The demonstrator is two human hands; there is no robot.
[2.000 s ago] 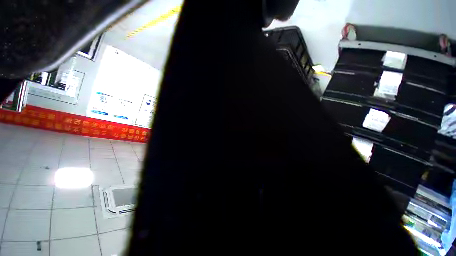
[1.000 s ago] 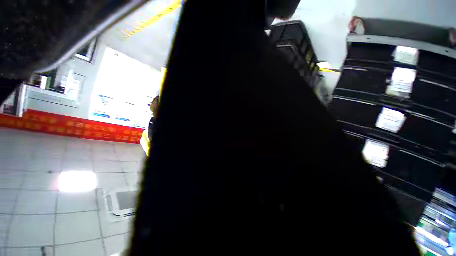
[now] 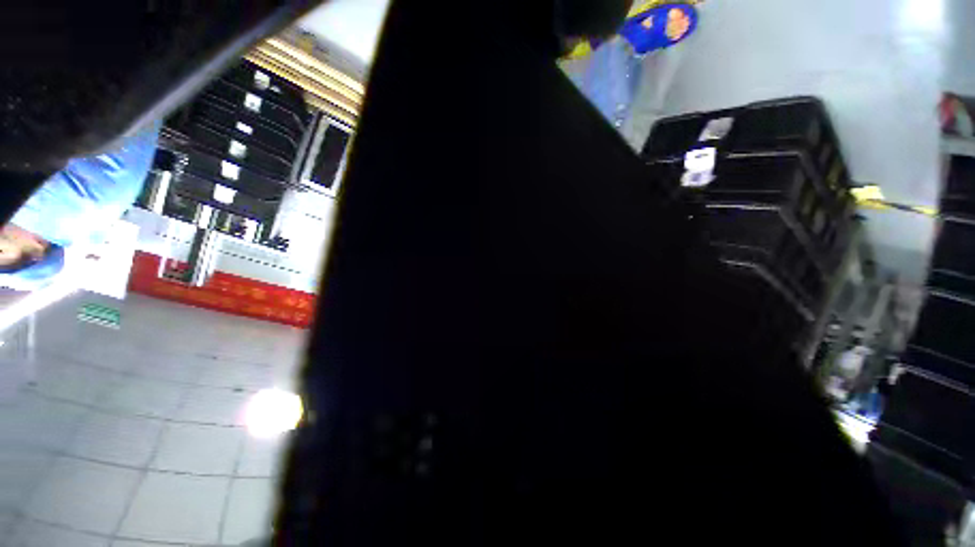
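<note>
Neither of my hands can be made out. Broad black strap webbing (image 3: 513, 321) hides the whole centre, and a dark speckled pad (image 3: 96, 75) covers the upper left. Right of the strap, stacked black crates (image 3: 748, 160) show two pale labels; the strap cuts off part of the stack. Another black crate stack (image 3: 941, 321) is cut off by the right edge. A small red and pale shape (image 3: 955, 115) sits at its upper end, too unclear to name.
The view looks upside down. A person's light blue sleeve (image 3: 107, 176) and bare hand (image 3: 19, 251) are at the left. A blue shoe-like shape (image 3: 661, 27) is at the top. Labelled black crates (image 3: 251, 134), a red banner (image 3: 230, 297) and a tiled surface (image 3: 128, 417) show behind.
The view has swung. The labelled stack at the right has slid mostly out of frame, and the other crate stack shows more. Blue sleeve, hand and blue shoe-like shape have appeared.
</note>
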